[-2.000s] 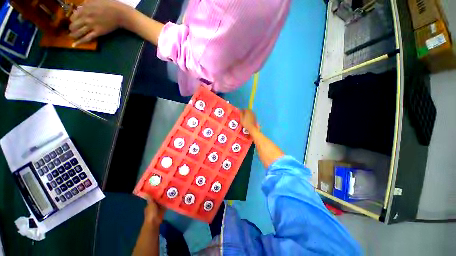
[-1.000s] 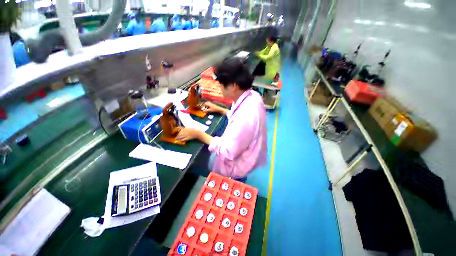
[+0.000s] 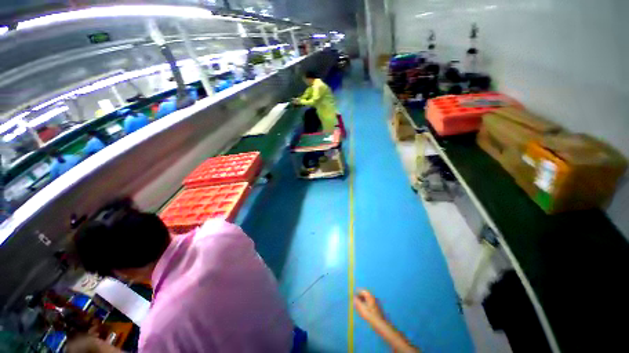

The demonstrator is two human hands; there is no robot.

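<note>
My right hand (image 3: 368,303) is small at the bottom, over the blue floor, with its bare forearm running out of the lower edge. Its fingers look partly curled and no object shows in it; their exact pose is too blurred to tell. My left hand is not in view. Orange-red compartment trays (image 3: 207,205) lie on the long bench at the left, beyond the neighbour in pink. Another red tray stack (image 3: 224,169) is just behind them. Whether they hold parts cannot be told.
A person in pink (image 3: 214,293) bends over the bench at lower left, by an orange-brown fixture (image 3: 116,329). A person in yellow (image 3: 318,103) is farther off by a cart (image 3: 318,143). At right, cardboard boxes (image 3: 586,165) and a red tray stack (image 3: 458,114) stand on a dark-topped bench.
The view has swung up and right along the aisle. The tray of round parts, calculator and papers beside it have left the picture. My right hand now shows, away from any tray.
</note>
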